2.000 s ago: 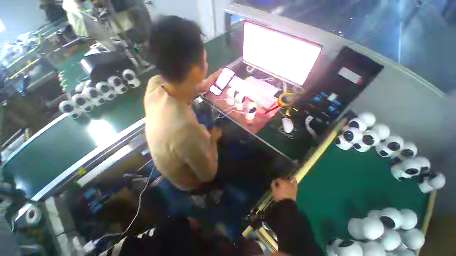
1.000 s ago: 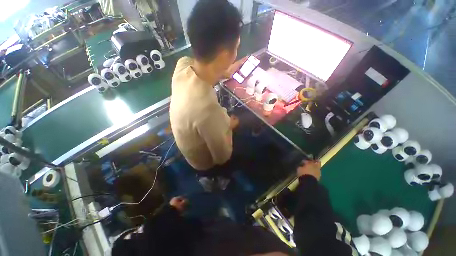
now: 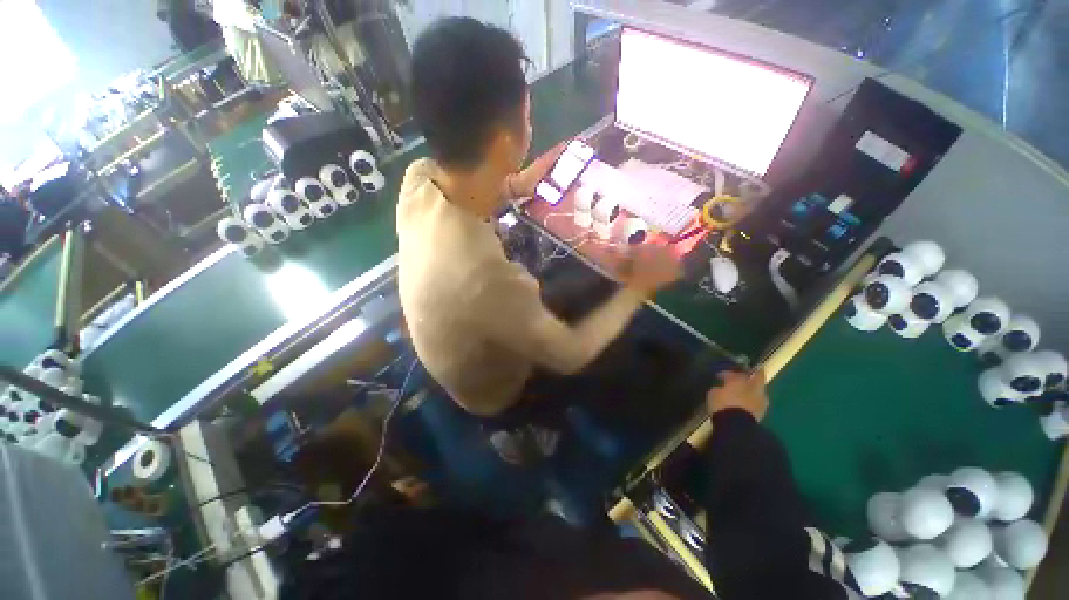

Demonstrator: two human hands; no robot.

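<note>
My right hand (image 3: pixel 739 393) grips the pale yellow table edge rail (image 3: pixel 821 316) at the near corner of the green bench. My left hand (image 3: pixel 410 485) is only a small, dim, blurred patch at lower centre; its finger state is unclear. The seated person holds a lit smartphone (image 3: pixel 566 172). Their other hand reaches over the near side of the desk. White ball-head cameras (image 3: pixel 606 211) stand wired on the pink mat, with one partly behind that hand. The white computer mouse (image 3: pixel 723 274) lies right of the mat.
The seated person (image 3: pixel 475 281) is ahead. A bright monitor (image 3: pixel 709 100), keyboard (image 3: pixel 656 193), yellow tape roll (image 3: pixel 722 211) and black case (image 3: pixel 867 164) are on the desk. Loose cameras (image 3: pixel 926 512) lie in a heap and rows on the green bench (image 3: pixel 844 410). More cameras (image 3: pixel 307 199) line the left bench.
The seated person's free hand has moved from their lap out over the desk near the mouse. My right hand stays on the rail. My left hand is less visible than a second ago.
</note>
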